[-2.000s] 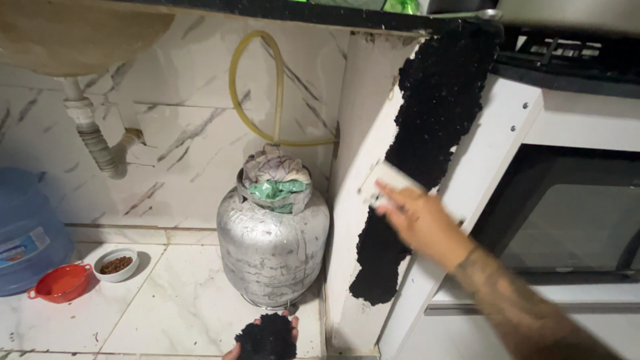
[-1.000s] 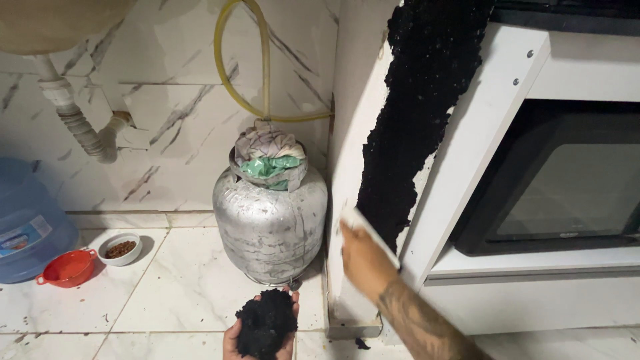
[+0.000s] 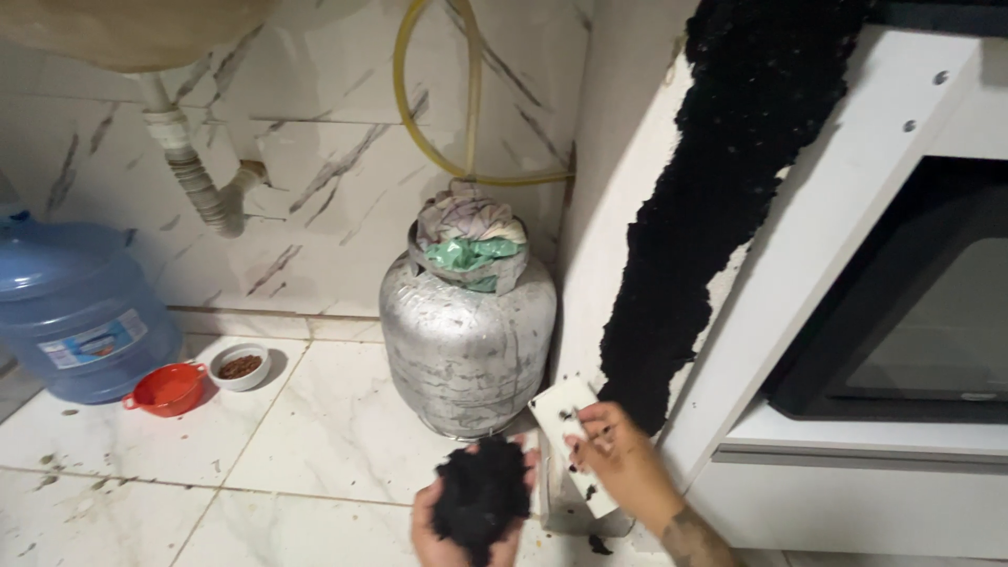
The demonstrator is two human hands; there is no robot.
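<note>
My left hand [image 3: 429, 526] cups a clump of black, crumbly paste-like material [image 3: 482, 496], low in the middle of the view. To its right, my right hand [image 3: 622, 465] grips a flat white rectangular plate [image 3: 571, 441] with black specks on its face. The plate is beside the lower end of a ragged black coating [image 3: 709, 173] that runs down the narrow face of the white wall end [image 3: 622, 157]. Whether the plate touches the wall cannot be told.
A silver gas cylinder [image 3: 468, 346] topped with cloth and green plastic stands behind my hands. Yellow hose [image 3: 403, 79] hangs above it. At left are a blue water jug [image 3: 79, 315], a red bowl [image 3: 169, 391] and a white bowl of kibble [image 3: 240, 368]. A white oven cabinet [image 3: 858, 504] bounds the right.
My right hand with the white plate has moved down along the wall end, from over the black coating to near its foot. The black coating reaches lower in view as the view shifts.
</note>
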